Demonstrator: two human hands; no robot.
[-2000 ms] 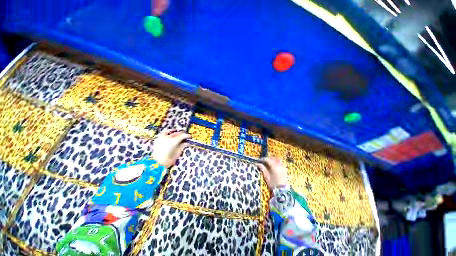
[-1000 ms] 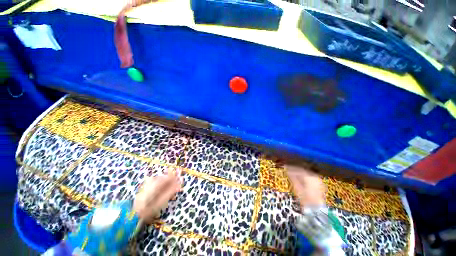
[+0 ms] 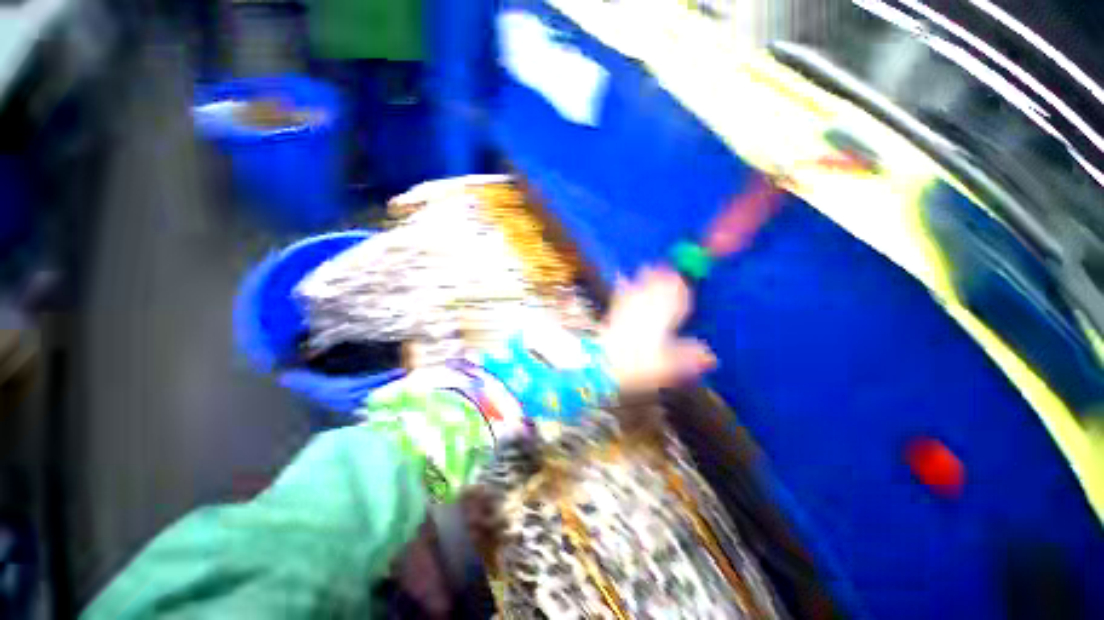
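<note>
The whole view is blurred. My left hand (image 3: 654, 333), in a patterned sleeve cover, is raised in front of the blue press beam (image 3: 799, 363), just below its green round spot (image 3: 690, 258). Its fingers look apart and nothing shows in it. The black-and-white leopard layer (image 3: 617, 521) with thin orange strips lies on the press bed below the hand. Its far end (image 3: 424, 273) reaches a round blue bin, beside an orange part (image 3: 521, 230). I cannot make out my right hand.
The blue bin (image 3: 260, 315) stands at the end of the bed, and another blue bin (image 3: 285, 158) stands farther back. A red round spot (image 3: 936, 466) and a pale paper (image 3: 551, 67) are on the beam. Grey floor (image 3: 145, 363) runs along the left.
The view has swung left along the press. My left hand has moved from the leopard layer up to the beam near the green spot. My right hand has left the picture.
</note>
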